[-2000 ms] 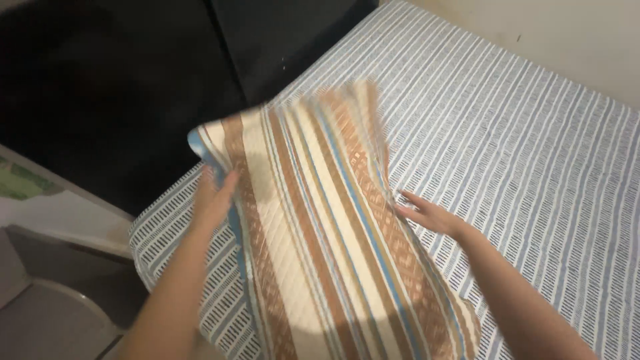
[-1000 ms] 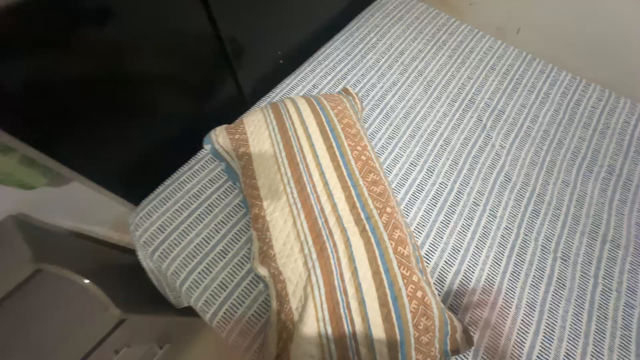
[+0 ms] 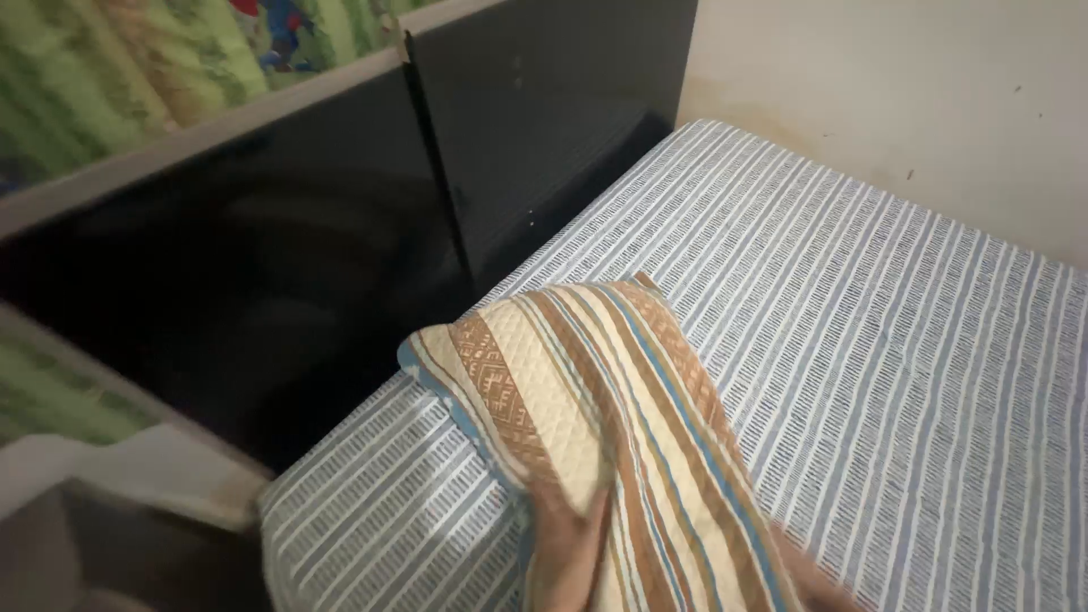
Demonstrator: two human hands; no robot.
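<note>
A pillow in a striped cover [image 3: 671, 425] of brown, cream and blue lies on the mattress with its striped blue-and-white sheet [image 3: 892, 340]. My left hand [image 3: 565, 544], blurred, presses into the near left part of the pillow, where the cloth creases around it. Along the pillow's near right edge is my right hand [image 3: 812, 574], mostly hidden by the pillow and cut off by the frame's lower edge. Whether its fingers grip the cloth does not show.
A glossy black headboard [image 3: 323, 255] runs along the mattress's far left side. Behind it hangs a green patterned curtain [image 3: 76, 76]. A pale wall [image 3: 892, 93] borders the back right. Dark, blurred furniture [image 3: 170, 544] stands at the lower left.
My hands, not clearly visible on the pillow one second ago, are at its near part now. The pillow has creased near my left hand. The view has shifted, showing more of the headboard and curtain.
</note>
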